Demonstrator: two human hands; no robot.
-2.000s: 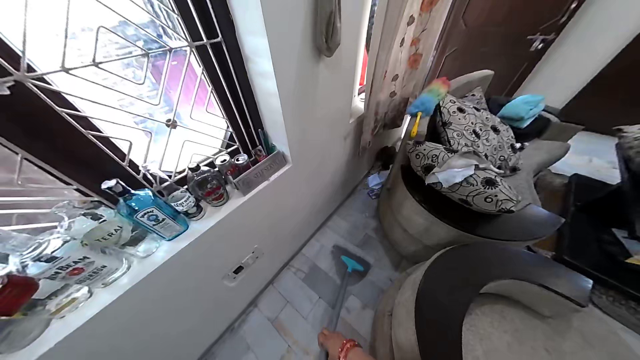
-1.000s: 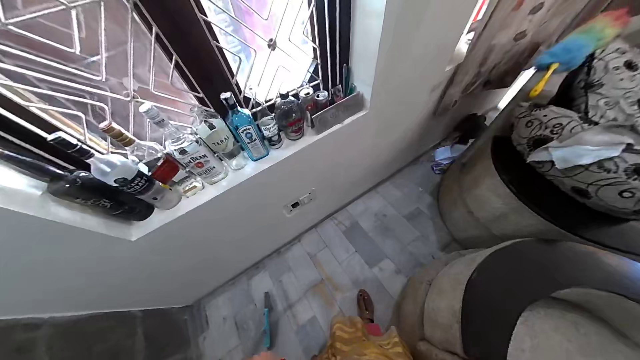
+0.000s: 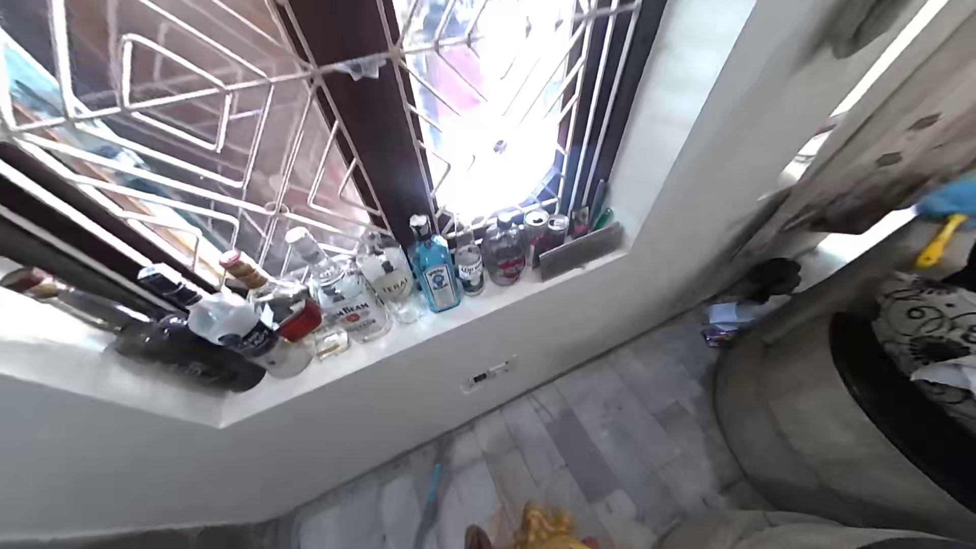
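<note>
Neither my left hand nor my right hand shows in the head view. Low in the picture, a thin tool with a blue edge [image 3: 435, 483] lies blurred against the grey tiled floor [image 3: 583, 450]; what holds it is hidden. Yellow cloth [image 3: 547, 526] of my clothing shows at the bottom edge, with part of a foot beside it. Above, a row of glass bottles lines the white window sill [image 3: 427, 329]: a blue gin bottle [image 3: 436, 271], a clear Jim Beam bottle [image 3: 347, 297], a dark bottle [image 3: 187, 354] and several others, with drink cans [image 3: 536, 229] at the right.
A metal window grille [image 3: 305, 76] rises behind the bottles. The white wall below carries a socket plate [image 3: 488, 375]. On the right stands a rounded beige sofa [image 3: 793, 404] with a patterned cushion [image 3: 934, 328] and a yellow duster handle [image 3: 942, 240]. Small litter [image 3: 724, 320] lies by the wall.
My hand with a red bracelet, on the tool's handle two seconds ago, is out of view now. The view has swung left along the window sill.
</note>
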